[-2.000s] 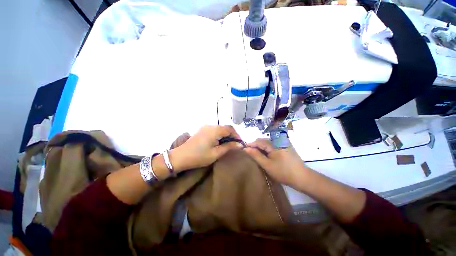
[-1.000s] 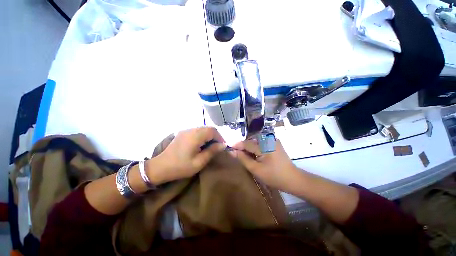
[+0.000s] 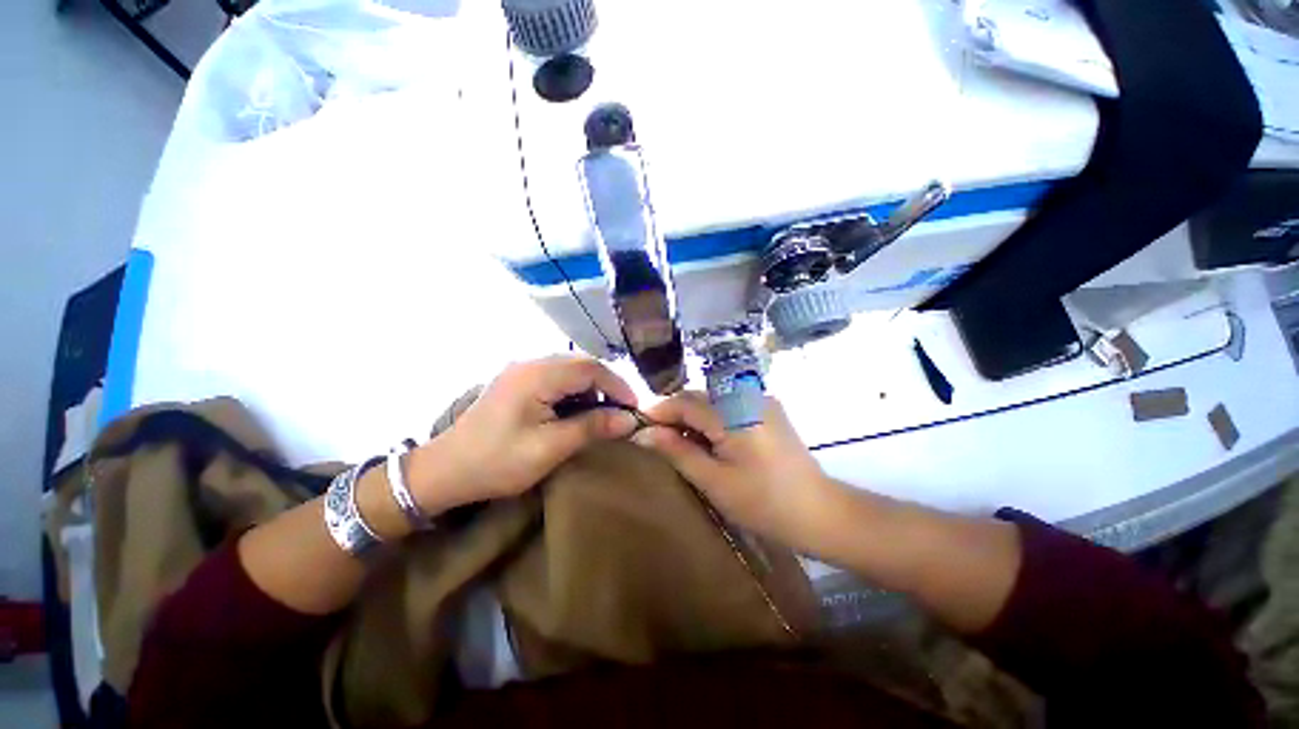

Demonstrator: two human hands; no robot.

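A tan garment piece (image 3: 613,556) lies in folds over the table's front edge and spills to the left. My left hand (image 3: 527,434), with silver bracelets at the wrist, pinches its upper edge, where a dark strip shows between thumb and fingers. My right hand (image 3: 748,463) pinches the same edge just to the right, fingertips almost touching the left ones. A thin seam edge with a pale line (image 3: 738,548) runs down from the right hand. The hands are just in front of the chrome guard (image 3: 627,249) and the blue-grey block (image 3: 737,387). The needle is hidden.
The white sewing machine head (image 3: 798,128) with a blue stripe stands behind the hands. A lever and ribbed dial (image 3: 808,311) are on its front. At right are a flat black rectangle (image 3: 1011,349), a thin black sliver (image 3: 933,370) and small brown scraps (image 3: 1160,405). A grey ruled strip (image 3: 858,605) edges the table.
The view has shifted, so the machine parts sit further left in the picture. Both hands still pinch the cloth edge close together, with little change in their grip.
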